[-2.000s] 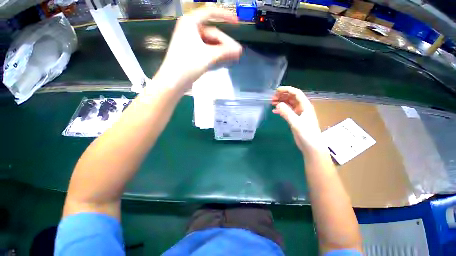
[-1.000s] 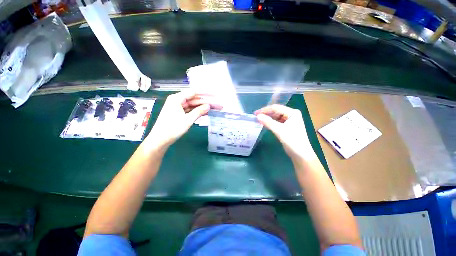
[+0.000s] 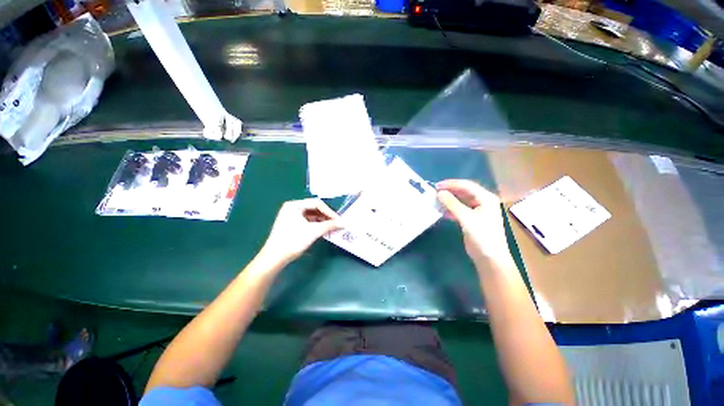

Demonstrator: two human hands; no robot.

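A white folded card [image 3: 383, 218] with small print and a dark hang hole is tilted over the green mat, in front of me at the centre. My left hand [image 3: 306, 227] pinches its lower left edge. My right hand [image 3: 470, 208] holds its upper right corner together with a clear poly bag [image 3: 464, 119], which spreads up and away from the card. How far the card is inside the bag I cannot tell. A whitish stack of poly bags [image 3: 340, 147] lies just behind the card.
Bagged cards [image 3: 176, 186] with dark pictures lie at left. Another white card [image 3: 560, 214] lies on the brown cardboard sheet [image 3: 591, 277] at right, beside clear film. A white upright [image 3: 181, 67], metal rail and large plastic bag [image 3: 59, 87] stand beyond, left.
The card has turned from upright to diagonal. My left hand has moved down to its lower left edge, my right hand slightly right. The clear bag has swung to the right, uncovering the stack.
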